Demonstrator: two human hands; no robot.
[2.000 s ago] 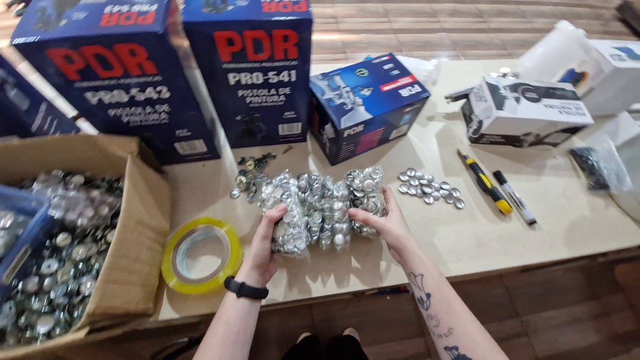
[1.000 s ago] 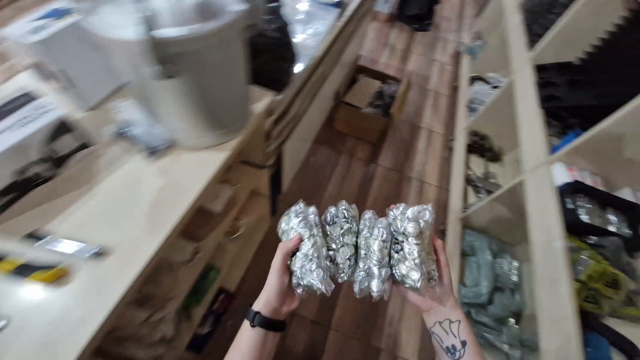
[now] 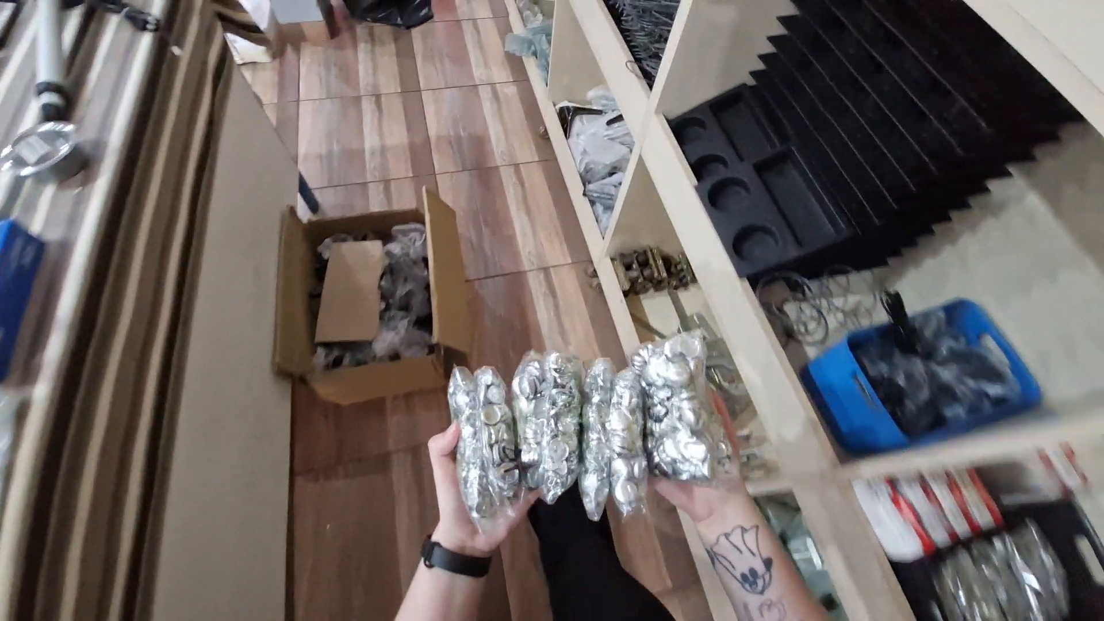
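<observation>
Between my hands is a row of several clear plastic bags (image 3: 548, 427) packed with small round silvery metal parts, standing side by side over the floor. My left hand (image 3: 470, 496), with a black wristband, grips the row at its left end, the thumb on the outer bag. At the right end, my right hand (image 3: 703, 496) supports the last bag (image 3: 677, 405) from below and the side; most of its fingers are hidden behind the bag.
An open cardboard box (image 3: 371, 379) with bagged items stands on the tiled floor. On the right run wooden shelves (image 3: 733, 302) with black foam trays (image 3: 768, 198), a blue plastic bin (image 3: 923, 379) and metal parts. Stacked boards (image 3: 233, 362) line the left side.
The view has swung from the worktable to the aisle by the shelves. Both hands have carried the bags off above the table, where they were held two seconds ago.
</observation>
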